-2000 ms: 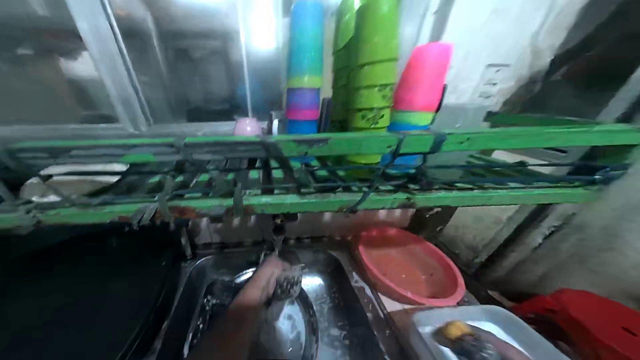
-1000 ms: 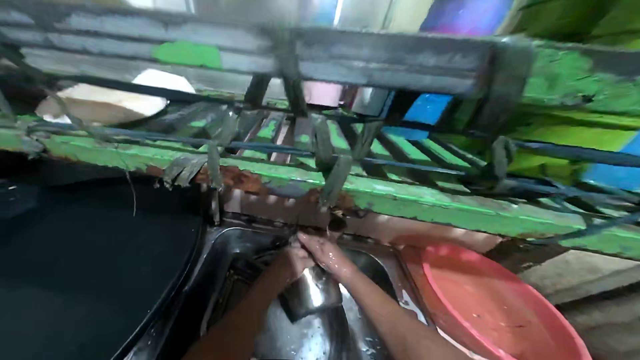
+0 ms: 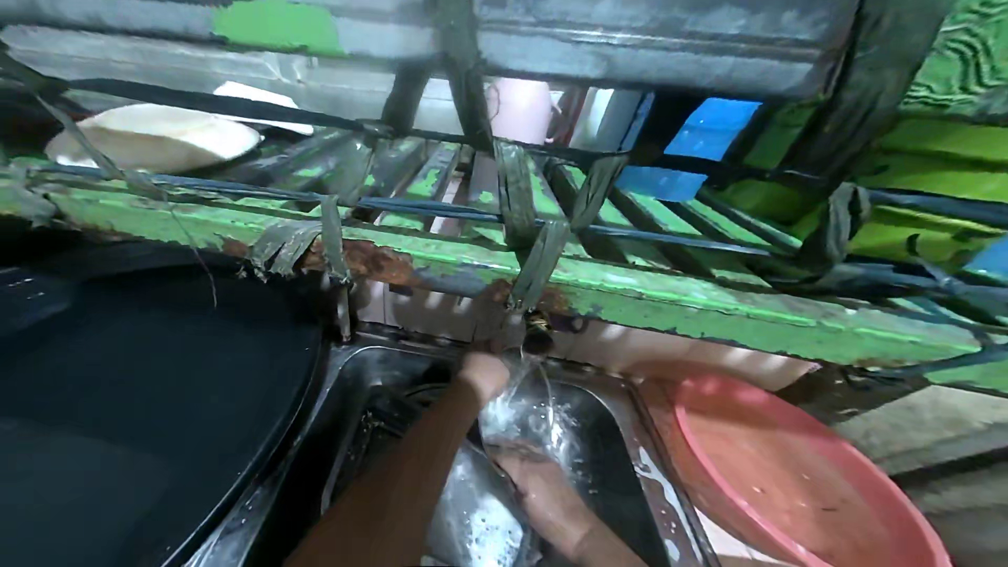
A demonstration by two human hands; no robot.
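Note:
My left hand point(image 3: 484, 370) reaches up to the tap point(image 3: 539, 337) at the back of the steel sink point(image 3: 622, 417); its fingers are blurred and partly hidden, so its hold is unclear. Water runs from the tap into the sink and splashes between my hands. Lower down, my right hand point(image 3: 535, 480) is at the rim of a shiny metal vessel point(image 3: 480, 512), its fingers curled at the edge. The vessel lies low in the sink, wet with suds or drops, partly covered by my left forearm.
A green slatted rack point(image 3: 677, 311) crosses above the sink, holding a whitish dish point(image 3: 157, 138), a pink cup point(image 3: 520, 110) and blue point(image 3: 709, 138) and green plasticware. A large black round vessel point(image 3: 157, 394) stands left, a pink-red basin point(image 3: 819, 480) right.
Both hands were together on a metal vessel a second ago; now they are apart, the left up by the tap and the right lower. Water now splashes visibly below the tap.

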